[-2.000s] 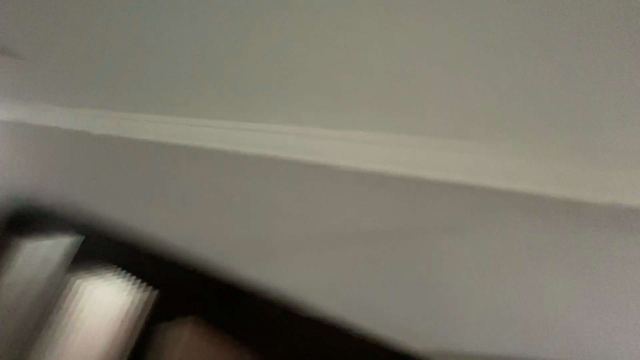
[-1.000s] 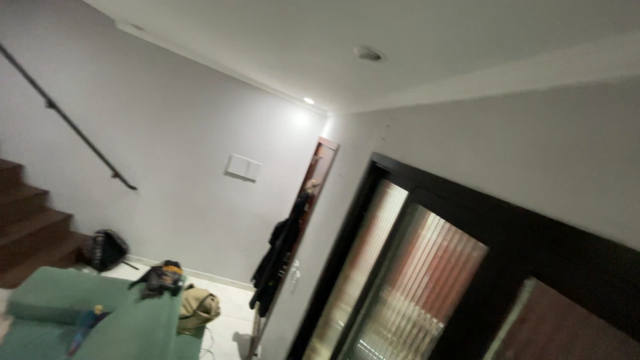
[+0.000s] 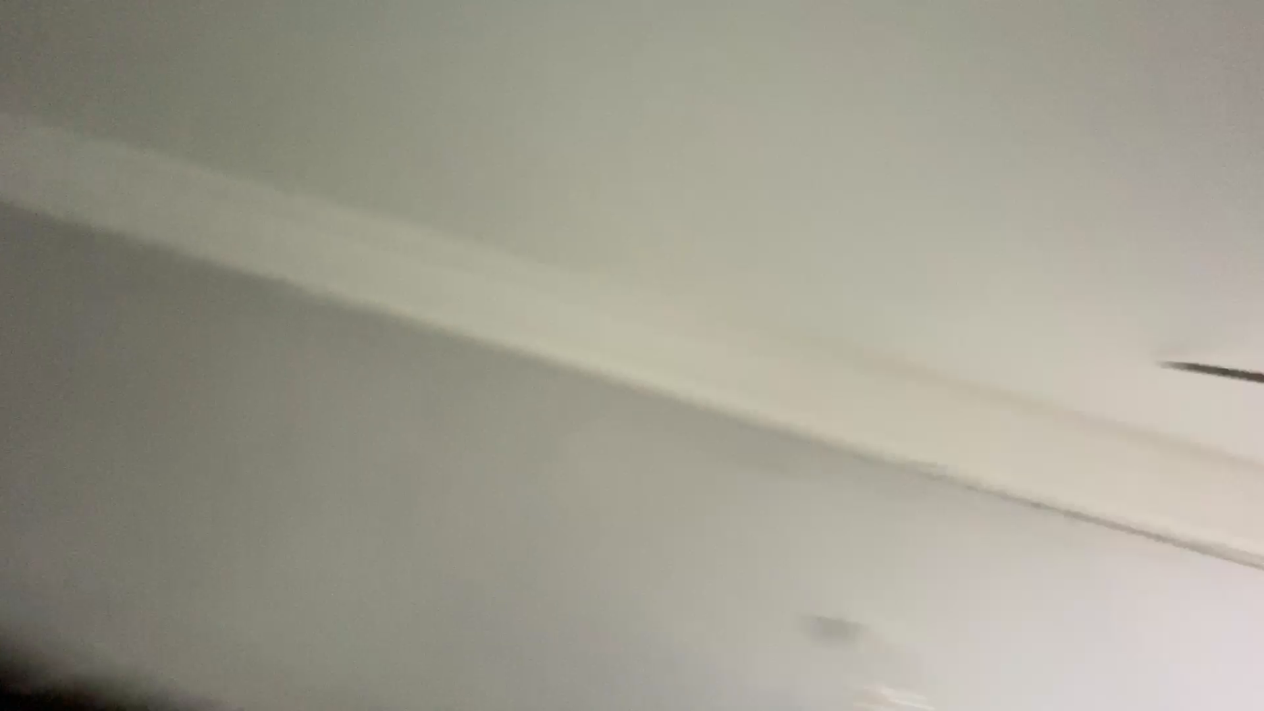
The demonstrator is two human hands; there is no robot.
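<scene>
Neither my left hand nor my right hand is in view. The head view is blurred and tilted. A pale ceiling cornice slants down from the upper left to the lower right, between the ceiling and a grey wall. Whatever my hands hold or touch is out of the picture.
A thin dark object juts in from the right edge. Low on the wall is a small dark blurred spot, and a dark edge crosses the bottom left corner; I cannot tell what they are.
The view has swung up and away from the room. The stairs, green sofa and dark-framed glass door seen one second ago are out of view.
</scene>
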